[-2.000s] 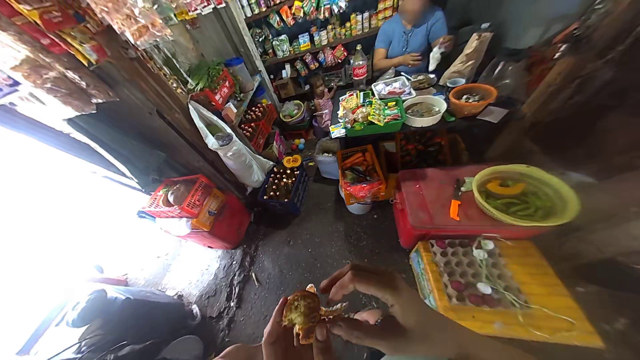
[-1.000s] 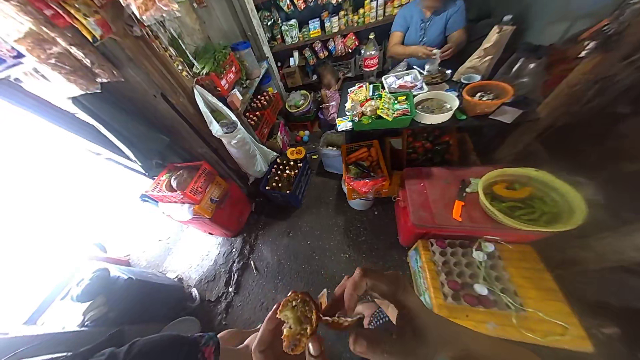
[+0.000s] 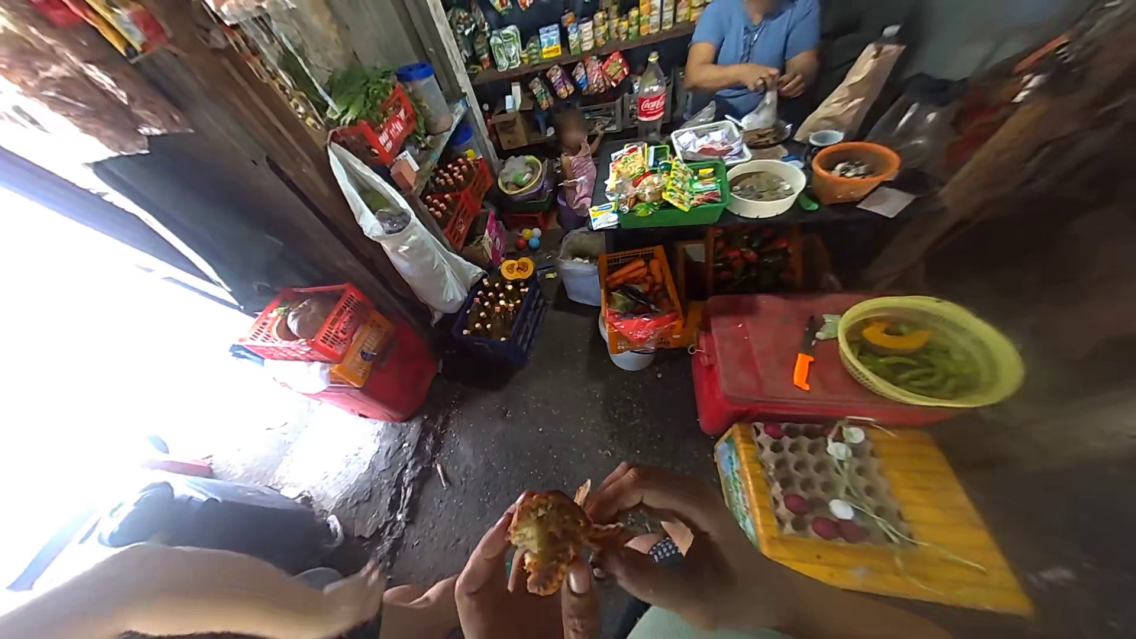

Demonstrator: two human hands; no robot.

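Low in the middle of the head view, my left hand [image 3: 524, 581] grips a browned, fried-looking piece of food [image 3: 552, 537] with a pale yellowish inside. My right hand [image 3: 661, 541] is closed on the right end of the same food, thumb and fingers pinching a thin brown part of it. Something pale, like a scrap of paper or wrapper, shows by the right fingers; what it is cannot be told. The two hands are close together over the dark floor.
At right, a red cooler lid [image 3: 754, 355] bears an orange-handled knife [image 3: 803, 368] and a yellow basket [image 3: 1012, 364]; nearer stands an egg tray [image 3: 812, 470]. A blue bottle crate [image 3: 524, 328] lies ahead. Another person's arm [image 3: 204, 586] reaches in at lower left. A person in blue [image 3: 754, 44] sits behind the counter.
Another person's bare forearm now reaches in from the lower left. My hands keep hold of the food, which has turned so its pale inside shows more than two seconds ago.
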